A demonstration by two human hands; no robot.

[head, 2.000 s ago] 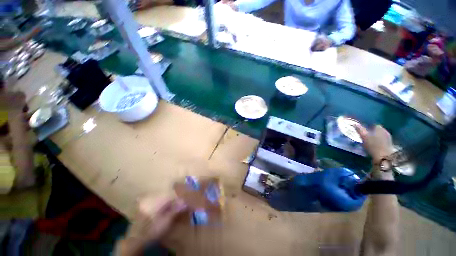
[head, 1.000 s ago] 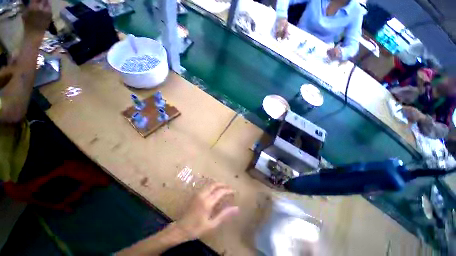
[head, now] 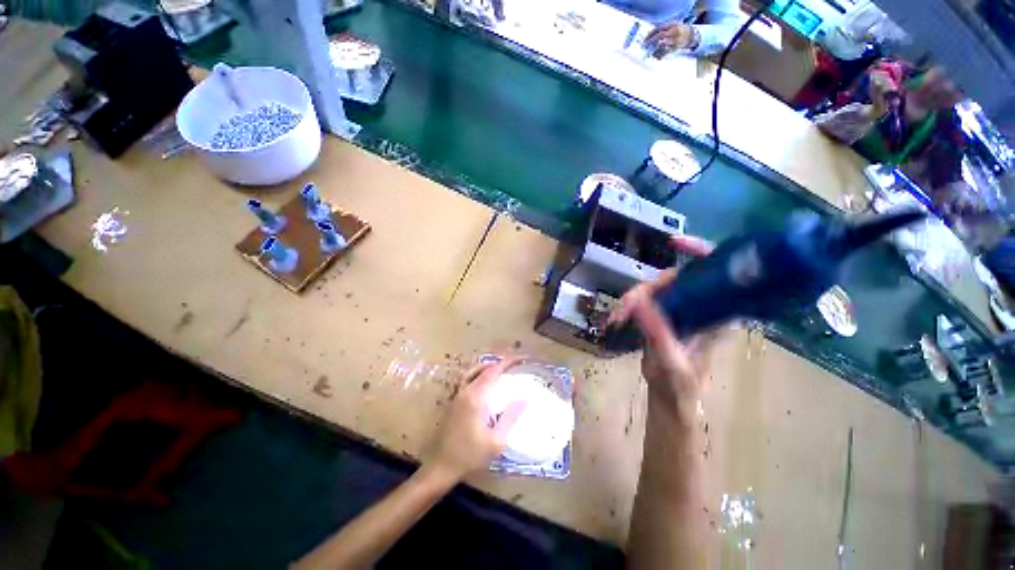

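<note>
A round white disc sits on a square white plate on the bench in front of me. My left hand rests on the disc's left side and holds it. My right hand is closed around the lower part of the dark-blue electric screwdriver, which is tilted with its lower end at the front of the screw feeder. The driver's tip is blurred and partly hidden by my fingers.
The wooden jig with blue pegs lies left, near the white bowl of silvery bits. A black box stands far left. The green conveyor behind carries discs. Across it, a person's hand shows.
The white plate has come to rest before me with the disc on it, and my left hand has moved onto it. My right hand has taken hold of the screwdriver, which has tilted upward.
</note>
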